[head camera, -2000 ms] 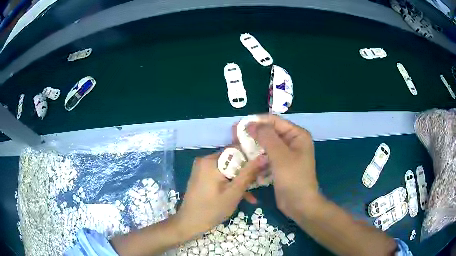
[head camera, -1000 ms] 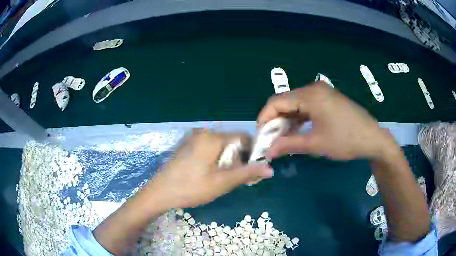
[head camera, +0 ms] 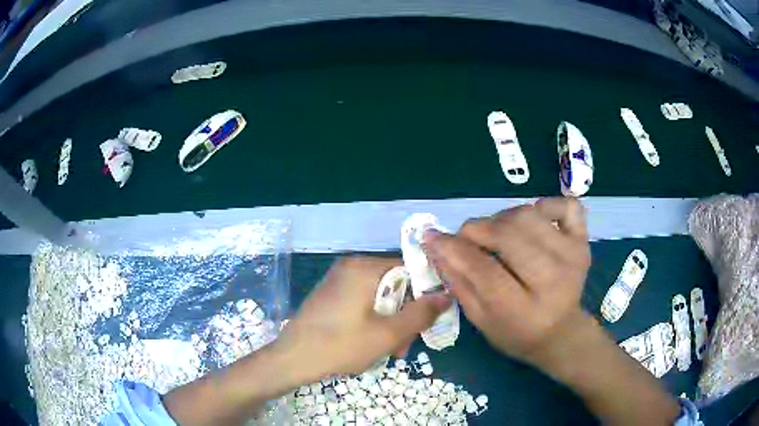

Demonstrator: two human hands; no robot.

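My left hand [head camera: 354, 320] holds several flat white bases in front of the belt rail. One base [head camera: 419, 250] stands up above my left thumb, with a smaller rounded end [head camera: 391, 291] beside it and another [head camera: 443, 326] below. My right hand [head camera: 520, 279] has its fingertips on the upper base and covers its right edge; its thumb is hidden. A heap of tiny white inserts [head camera: 383, 398] lies below my hands.
The dark green belt [head camera: 366, 141] carries a base [head camera: 507, 148] and printed shells [head camera: 574, 158], [head camera: 212, 140]. An open clear bag [head camera: 200, 274] spills white pieces at left. Bases [head camera: 624, 285] lie at right beside a full bag [head camera: 732, 291]. A grey post [head camera: 29, 208] slants at left.
Items on the belt have shifted right, and one of the two central bases is gone from it. My right hand reached out over the belt's edge, then came back nearer, its fingers on the upper base.
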